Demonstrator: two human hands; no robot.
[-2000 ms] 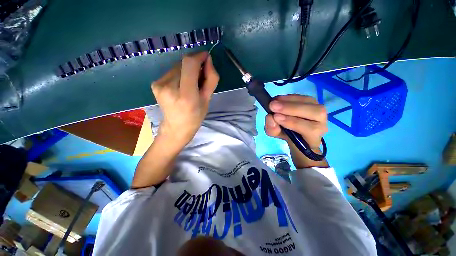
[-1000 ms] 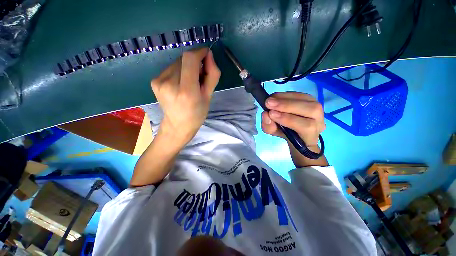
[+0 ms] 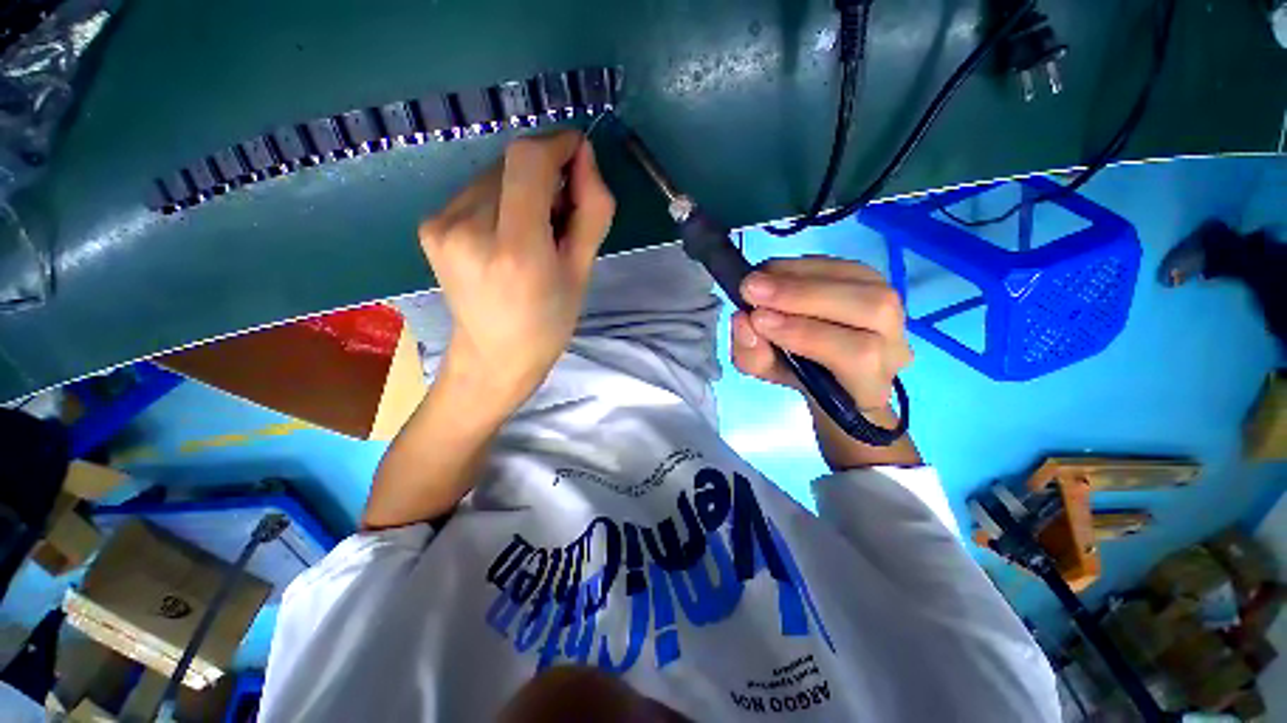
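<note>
A long row of small black components (image 3: 381,124) lies on the green bench top, its shiny terminals along the edge facing me. My left hand (image 3: 522,254) pinches a short thin silvery strand (image 3: 596,123), likely solder wire, whose end is by the row's right end. My right hand (image 3: 826,332) holds the soldering iron (image 3: 717,252) by its black handle. The iron's metal tip points at the terminals of the row's right end. It is too small to tell if the tip touches them.
Black cords and a power plug (image 3: 1037,60) lie on the green bench top (image 3: 734,156) at the right. Clear plastic (image 3: 50,64) is at the far left. A blue stool (image 3: 1052,283), an open cardboard box (image 3: 318,374) and an orange frame (image 3: 1076,523) stand below. A person's foot (image 3: 1200,254) shows at right.
The soldering iron and my right hand have moved slightly left, with the tip closer to the row's right end. My left hand has barely moved. A person's foot has appeared at the right.
</note>
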